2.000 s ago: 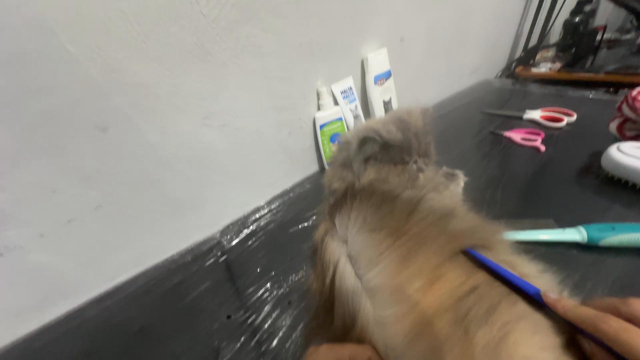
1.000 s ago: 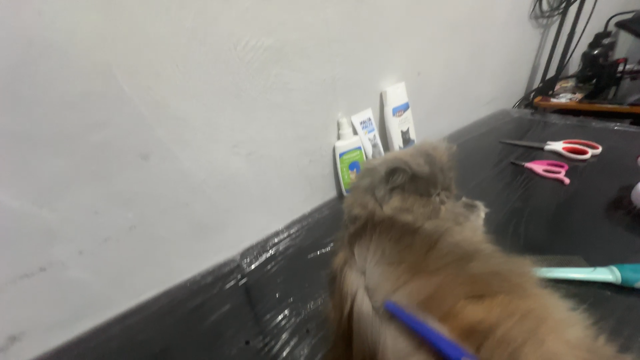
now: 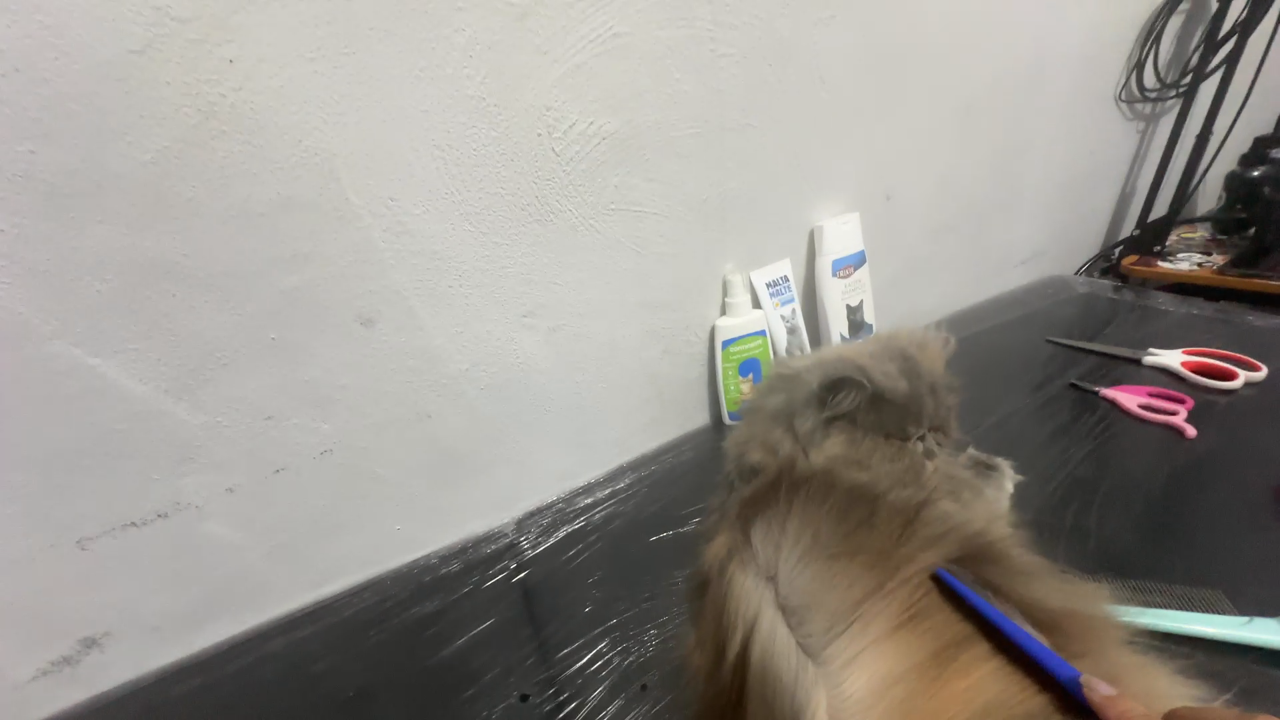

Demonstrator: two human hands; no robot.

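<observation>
A long-haired grey and tan cat (image 3: 870, 560) sits on the black, film-covered table at the lower right, its head turned toward the right. My right hand (image 3: 1135, 702) enters at the bottom edge, its fingers closed on a blue grooming comb (image 3: 1015, 632) that lies against the fur of the cat's back. The comb's teeth are not visible. My left hand is out of the picture. Just right of the cat lies a comb with metal teeth and a light turquoise handle (image 3: 1205, 626), partly hidden by the fur.
Against the white wall (image 3: 400, 250) stand a spray bottle (image 3: 742, 365), a white tube (image 3: 782, 310) and a Trixie bottle (image 3: 843, 280). Red-and-white scissors (image 3: 1205, 367) and pink scissors (image 3: 1150, 405) lie on the black table (image 3: 1060, 480). Black cables (image 3: 1160, 60) hang at the upper right.
My left hand, at the bottom edge two seconds ago, has left the picture. The blue comb has moved over the cat's back and is now farther right on it than one second ago.
</observation>
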